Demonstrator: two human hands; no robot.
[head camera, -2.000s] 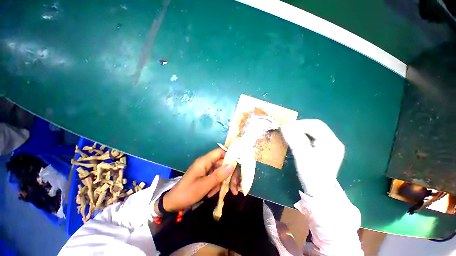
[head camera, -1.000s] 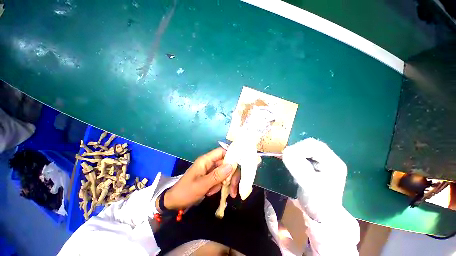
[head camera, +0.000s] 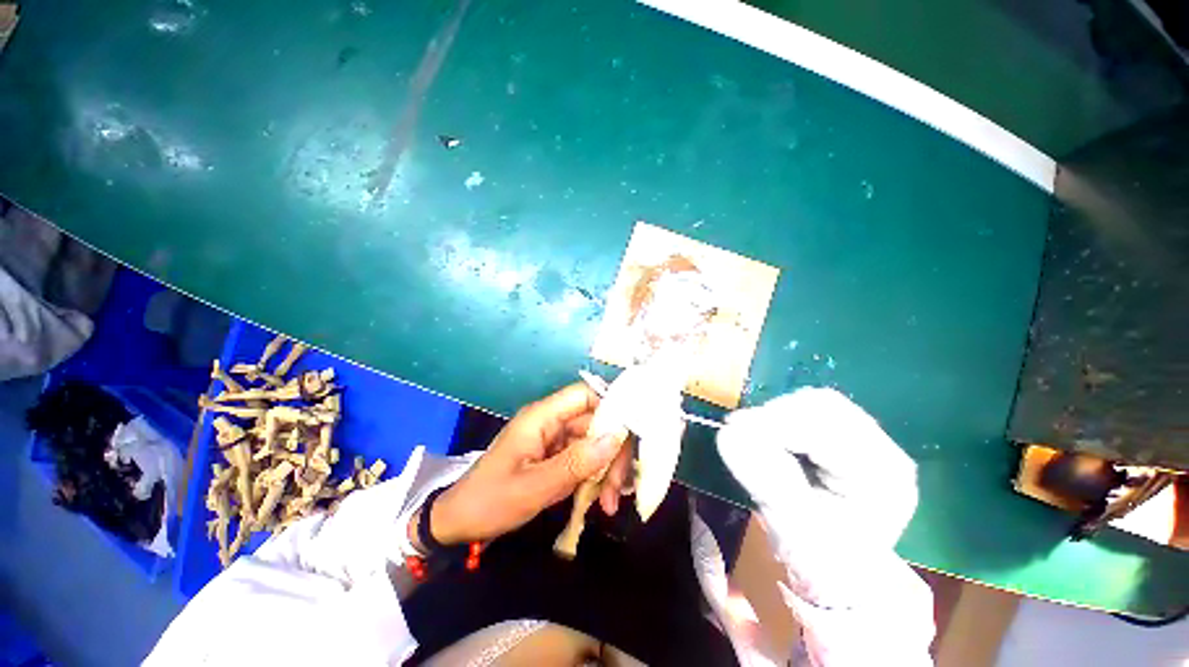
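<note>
My bare left hand (head camera: 528, 472) holds tan leg-like pieces (head camera: 575, 519) over the front edge of the bench. Their upper part looks overexposed and pale. My right hand (head camera: 819, 467), in a white glove, is closed on a thin pale stick (head camera: 705, 421) whose far end reaches the leg pieces. A small square tan board (head camera: 746, 317) with brown stains and a white smear lies flat on the green bench just beyond my left hand.
A blue bin (head camera: 404, 420) left of my left arm holds tan pieces. Another blue bin (head camera: 94, 539) holds black parts and white material. A dark box (head camera: 1116, 332) stands at the right, with an orange-lit opening and dark parts at its mouth.
My gloved right hand has moved from over the board down towards me, bringing the stick beside the leg pieces. My left hand keeps its hold and has shifted slightly.
</note>
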